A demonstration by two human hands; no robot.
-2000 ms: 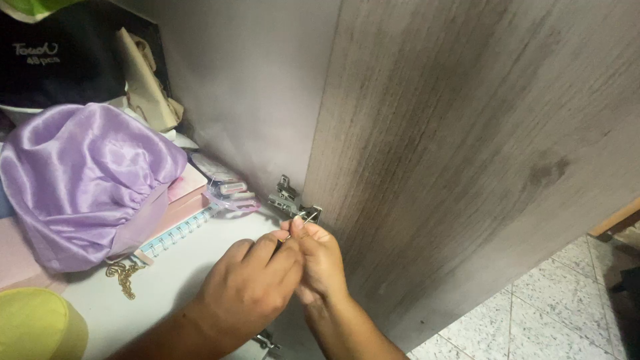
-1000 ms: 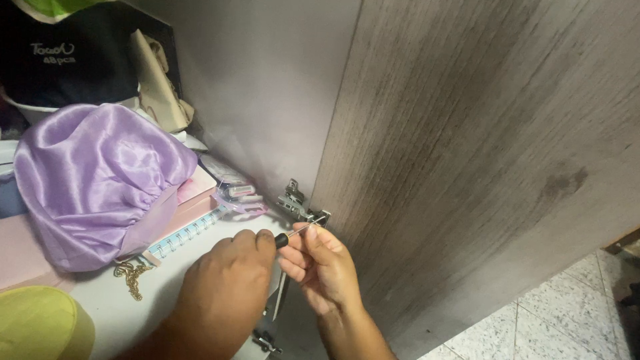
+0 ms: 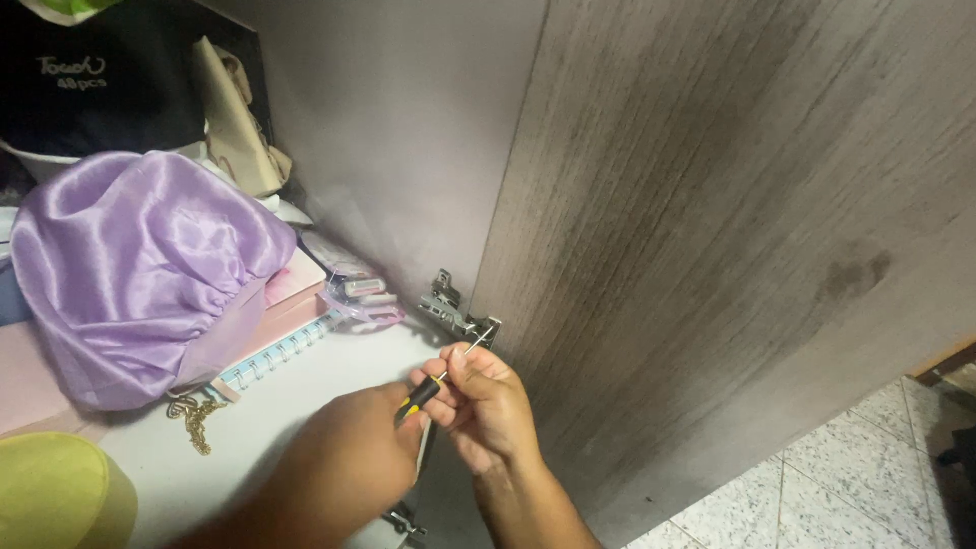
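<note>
My left hand (image 3: 343, 450) is closed around the black and yellow handle of a screwdriver (image 3: 419, 395). My right hand (image 3: 488, 404), palm partly facing the camera, pinches the thin metal shaft between thumb and fingertips. The shaft's tip reaches the metal cabinet hinge (image 3: 461, 316), at the edge of the wood-grain door panel (image 3: 686, 229). A screw at the tip cannot be made out. Another metal hinge (image 3: 402, 522) shows lower down, partly behind my left arm.
On the white shelf (image 3: 229, 457) lie a purple satin cap (image 3: 145, 267), a spiral notebook (image 3: 282, 351), a gold-coloured chain (image 3: 194, 423) and a clear plastic package (image 3: 366, 293). A yellow round object (image 3: 61, 488) is at lower left, a black case (image 3: 130, 99) behind. Tiled floor (image 3: 808, 488) shows at lower right.
The screwdriver's handle, hidden by my hands two seconds ago, now shows between them. My left hand has shifted back from my right fingers, which remain near the hinge.
</note>
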